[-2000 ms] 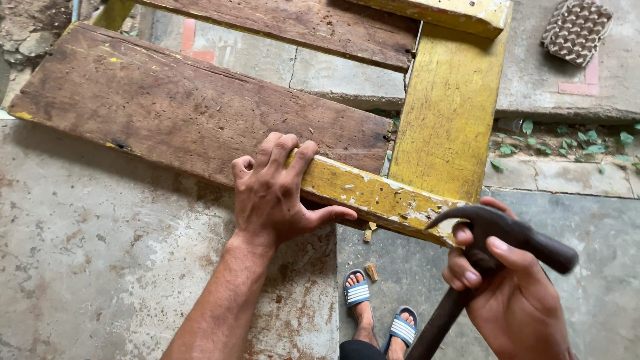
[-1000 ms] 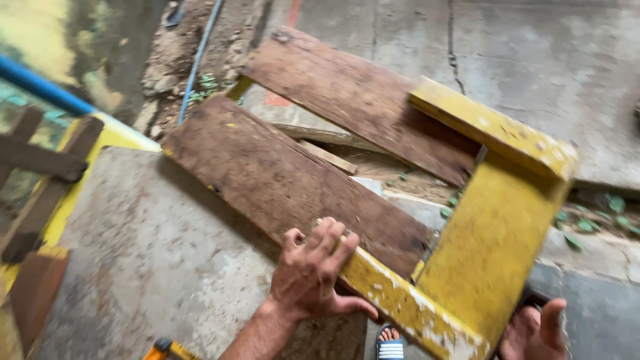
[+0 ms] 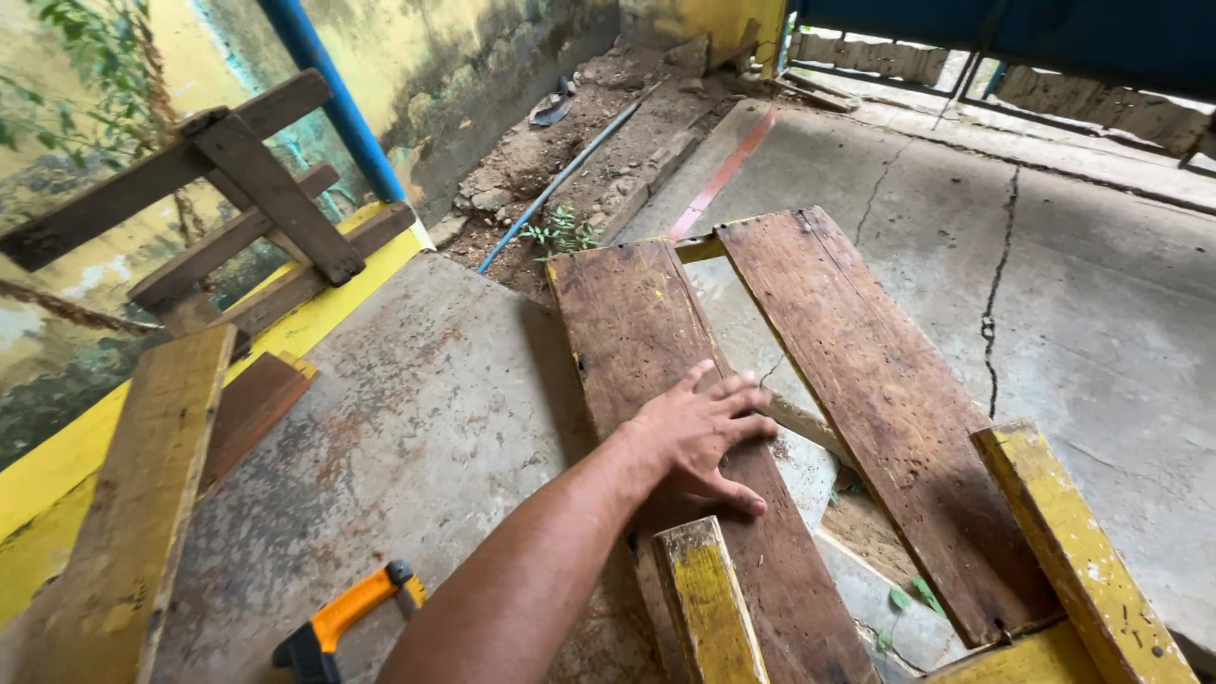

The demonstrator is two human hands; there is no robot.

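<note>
My left hand (image 3: 708, 432) rests with spread fingers on a worn brown wooden plank (image 3: 627, 323) of a wooden frame. A second brown plank (image 3: 874, 399) runs beside it across a gap. Short yellow-painted wooden pieces, one (image 3: 712, 608) near my left forearm and another (image 3: 1083, 541) at the right, stand out from the frame's near end. A yellow board joins the planks at the bottom right. My right hand is out of view, and so is the hammer.
An orange and black saw handle (image 3: 351, 608) lies on the concrete slab (image 3: 408, 380). At the left are a yellowish board (image 3: 142, 513), a reddish-brown board (image 3: 252, 408) and a dark slatted wooden piece (image 3: 275, 190) near a blue pole (image 3: 332, 104). A blue pipe (image 3: 570, 176) lies on the rubble.
My left hand has moved from the yellow edge piece onto the brown plank. My right hand, seen with a claw hammer two seconds ago, has left the view. The view has swung strongly left and up.
</note>
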